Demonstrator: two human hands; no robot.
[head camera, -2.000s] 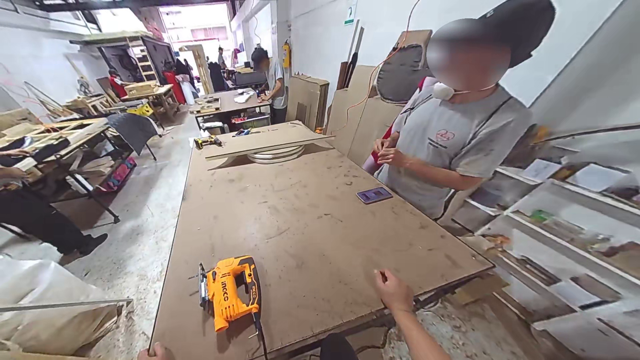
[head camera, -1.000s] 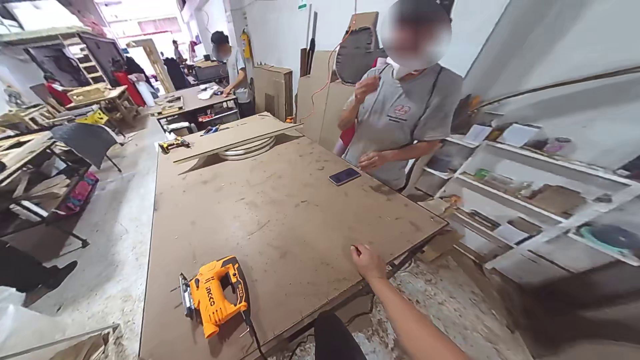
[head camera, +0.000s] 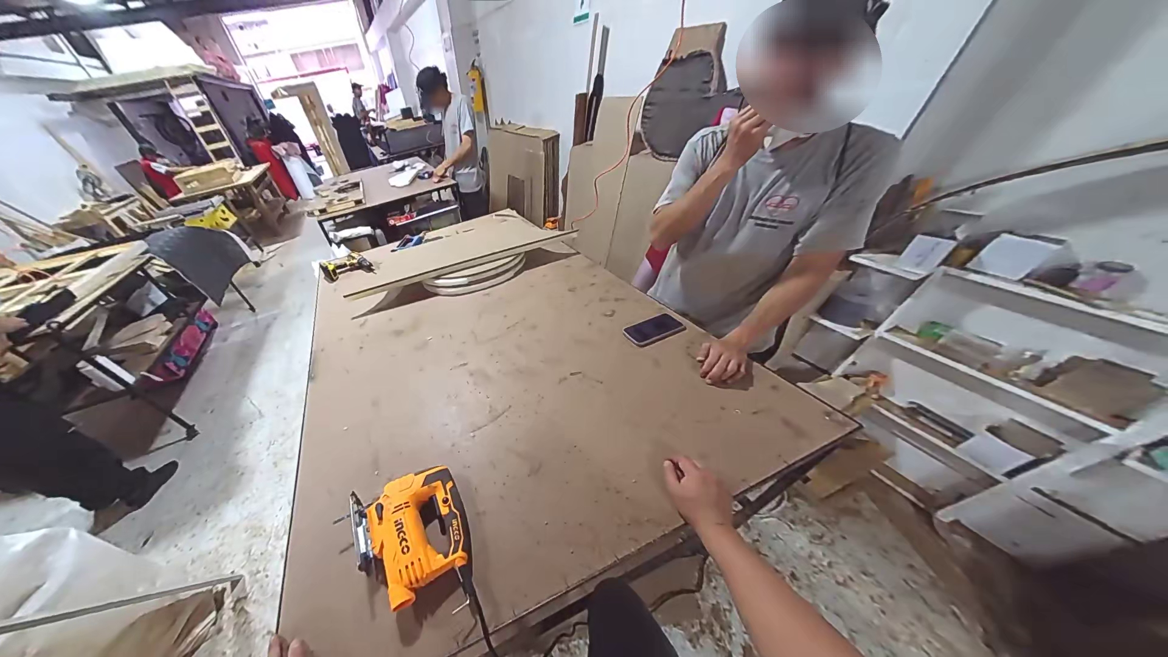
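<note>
My right hand rests near the front right edge of the brown worktable, its fingers curled with nothing visible in them. Only the fingertips of my left hand show, at the table's near left corner; the rest is out of frame. Between the hands, nearer the left, an orange and black INGCO jigsaw lies on its side, its cord running off the near edge. A smartphone lies by the table's right side. At the far end, a flat board rests on round, pale rings.
Across the table a person leans one hand on its right edge, the other raised near the face. A yellow cordless drill lies at the far left. White shelves stand at right. Another person is at a farther table.
The person opposite has put one hand down on the tabletop and raised the other toward the face. My right hand stays near the front right edge. The view has shifted.
</note>
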